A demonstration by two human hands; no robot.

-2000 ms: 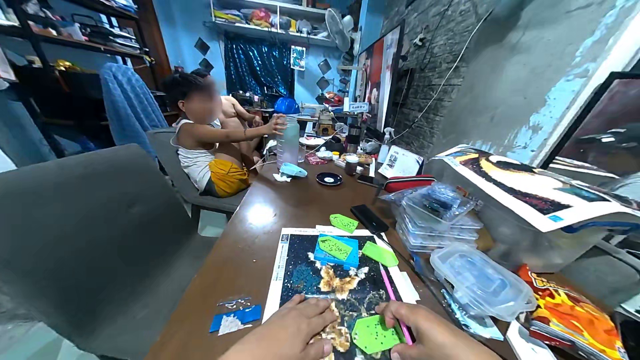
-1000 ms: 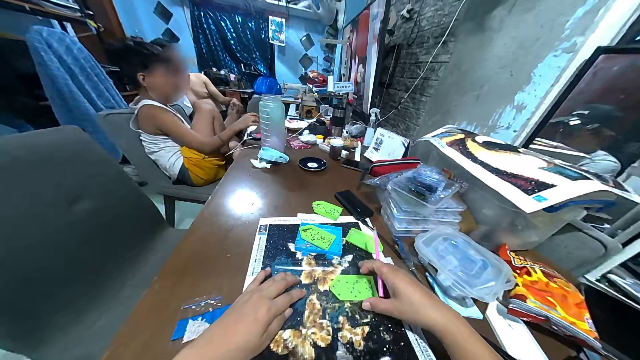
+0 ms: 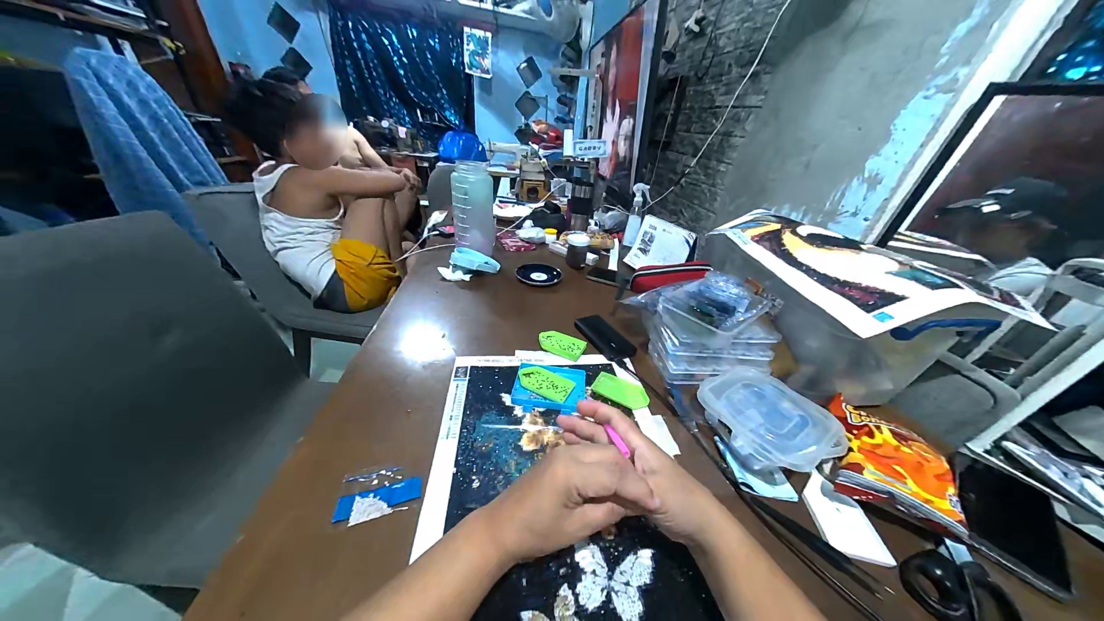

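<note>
Over a dark butterfly picture on a white-edged sheet [image 3: 492, 457], my two hands touch each other. My left hand [image 3: 578, 487] is curled against the palm side of my right hand [image 3: 647, 470]; whether it holds anything is hidden. A pink pen-like tool [image 3: 616, 440] rests in my right hand, between thumb and fingers. Just beyond lie a green tray with dark beads [image 3: 547, 385] on a blue pad [image 3: 522, 398], another green tray [image 3: 621, 391] and a third [image 3: 562, 345]. White butterfly shapes [image 3: 614, 580] show below my wrists.
Left on the brown table [image 3: 345, 414] is a small bag with white bits [image 3: 371, 507]. To the right are stacked clear plastic boxes [image 3: 711, 336], a clear lidded box [image 3: 772, 418], a snack bag [image 3: 897, 466] and black cables [image 3: 776, 517]. A person [image 3: 319, 198] sits beyond a grey chair [image 3: 129, 388].
My hands, earlier apart on the picture, have come together above it. The green tray earlier by my right hand is no longer visible there. The seated person's arm has drawn back from the bottle to the knees.
</note>
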